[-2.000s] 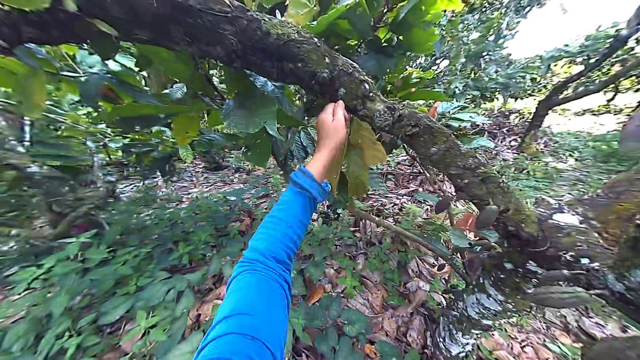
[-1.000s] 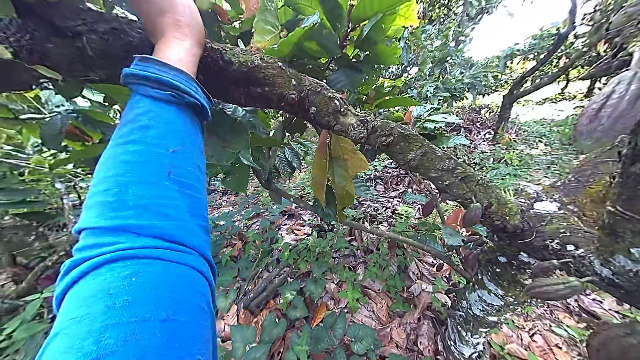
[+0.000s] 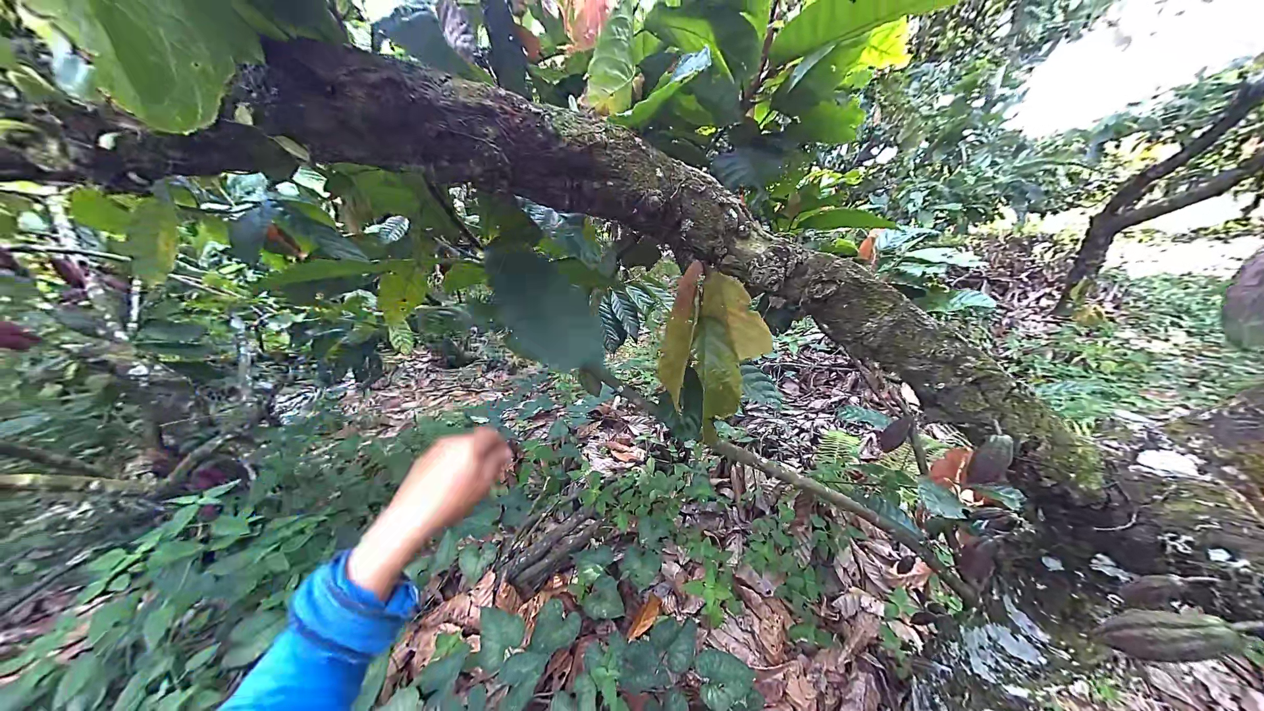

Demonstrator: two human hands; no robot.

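Note:
My left hand, in a blue sleeve, is below the mossy cacao branch, over low green plants. Its fingers look curled, but blur hides whether anything is between them. It seems to touch neither the branch nor the leaves. To its right, yellowing leaves hang under the branch beside a large dark green leaf. My right hand is out of view.
A thin bare stem slants down to the right. A ridged cacao pod and small dark pods are near the trunk at right. Dry leaves cover the ground; broad leaves overhang upper left.
My left hand was at the branch's underside near the yellow leaves, then up at the branch farther left. It is now lower, away from the branch.

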